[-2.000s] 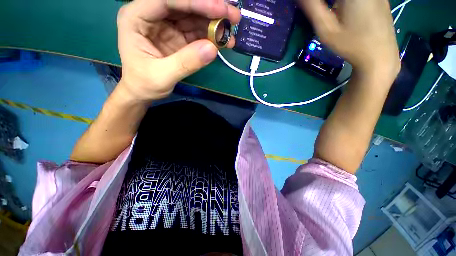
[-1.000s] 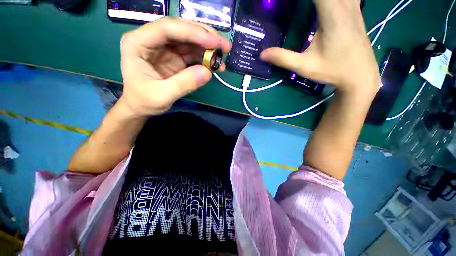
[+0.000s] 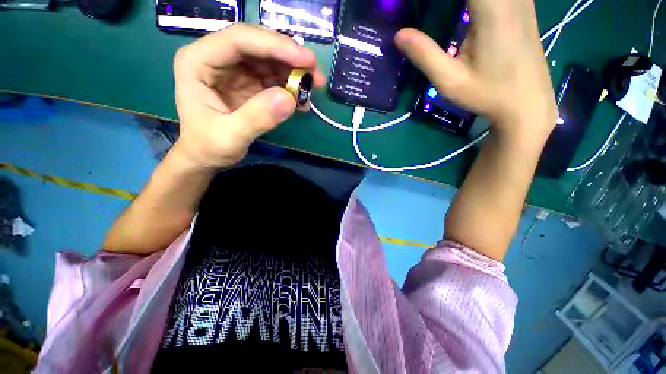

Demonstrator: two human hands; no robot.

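Note:
My left hand (image 3: 226, 102) holds a gold ring (image 3: 295, 85) with a dark inside between thumb and fingers, above the mat's front part. My right hand (image 3: 485, 73) hovers over the phones, thumb held out, partly cut off by the top edge; its fingertips are out of the picture. A black test phone (image 3: 365, 69) with a dark list screen and a white highlighted row lies between my hands. A second phone (image 3: 445, 109) with a dark screen is partly hidden under my right hand. A white cable (image 3: 358, 117) is plugged into the test phone's bottom.
Two lit phones, one at left (image 3: 198, 16) and one nearer the middle (image 3: 299, 18), lie at the back. A dark phone (image 3: 573, 120) lies at right, beside a round black item (image 3: 628, 77) on a white label (image 3: 642, 98) and clear plastic packaging (image 3: 617, 190).
The view has shifted, showing more phones at the back. My left hand still holds the ring. My right hand's thumb moved over the test phone, then back slightly right.

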